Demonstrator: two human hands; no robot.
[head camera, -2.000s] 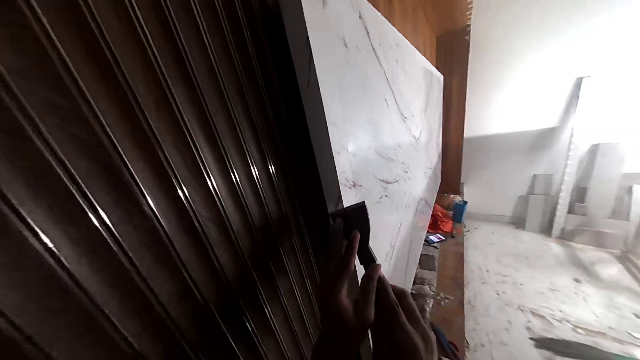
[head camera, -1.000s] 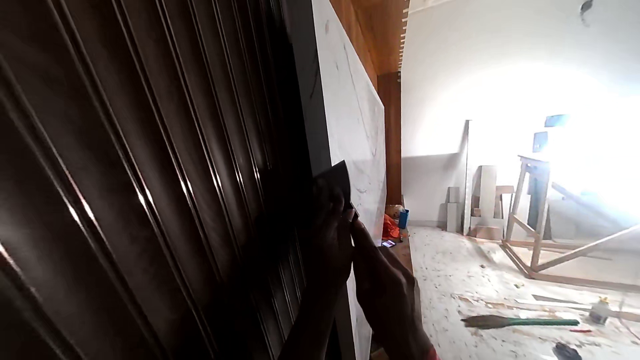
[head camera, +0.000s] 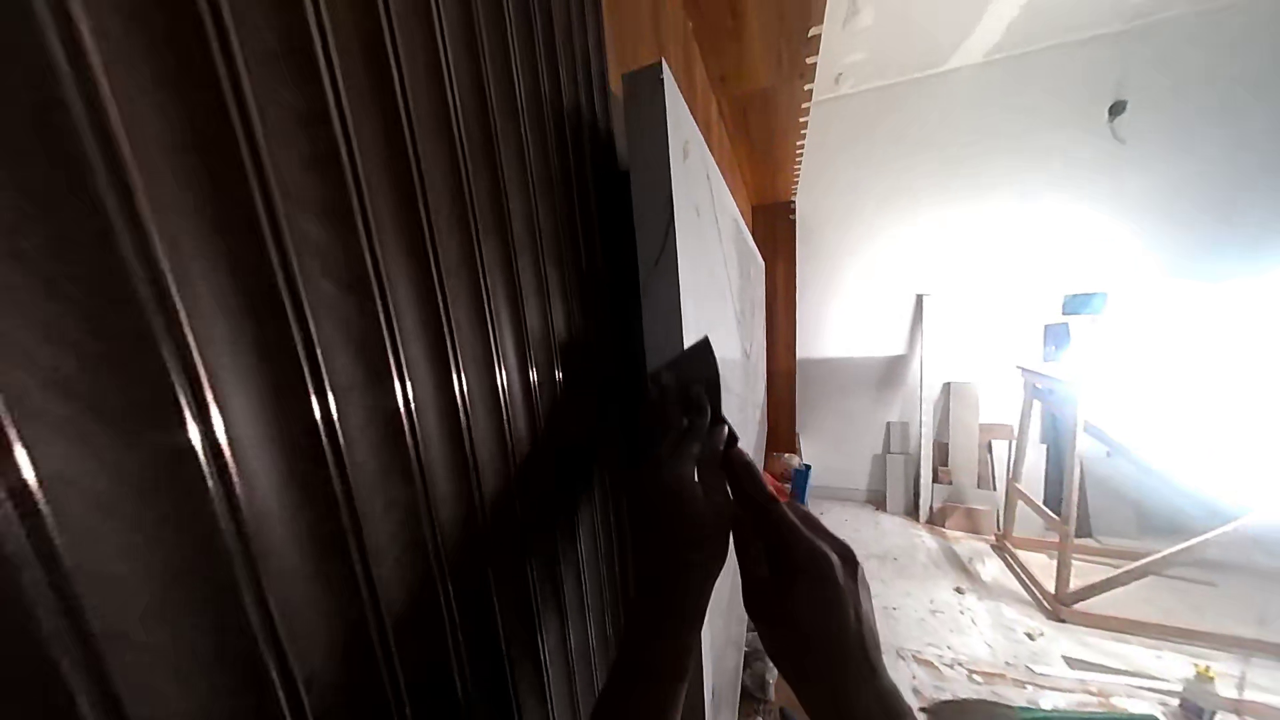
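A dark, thin, flat-edged sheet or scraper blade (head camera: 700, 368) lies against the edge of a white marble-patterned panel (head camera: 725, 270). My left hand (head camera: 685, 470) is in deep shadow, its fingers pressed on the blade's face by the panel's dark side edge (head camera: 655, 230). From below right, my right hand (head camera: 800, 560) grips the lower end of the same piece; its handle, if any, is hidden by the fingers. Dark fluted wall panelling (head camera: 350, 350) with shiny grooves fills the left side, close beside my left hand.
Wood-finish panelling (head camera: 775, 330) runs behind the marble-patterned panel. Boards (head camera: 960, 440) lean on the far white wall near a wooden trestle frame (head camera: 1070, 500) and a bright light. Scraps, a green-handled brush (head camera: 1000, 712) and a small bottle (head camera: 1200, 690) lie on the dusty floor.
Both hands remain on the dark piece at the panel's edge. The view has swung right since two seconds ago, and the panel's top corner now shows.
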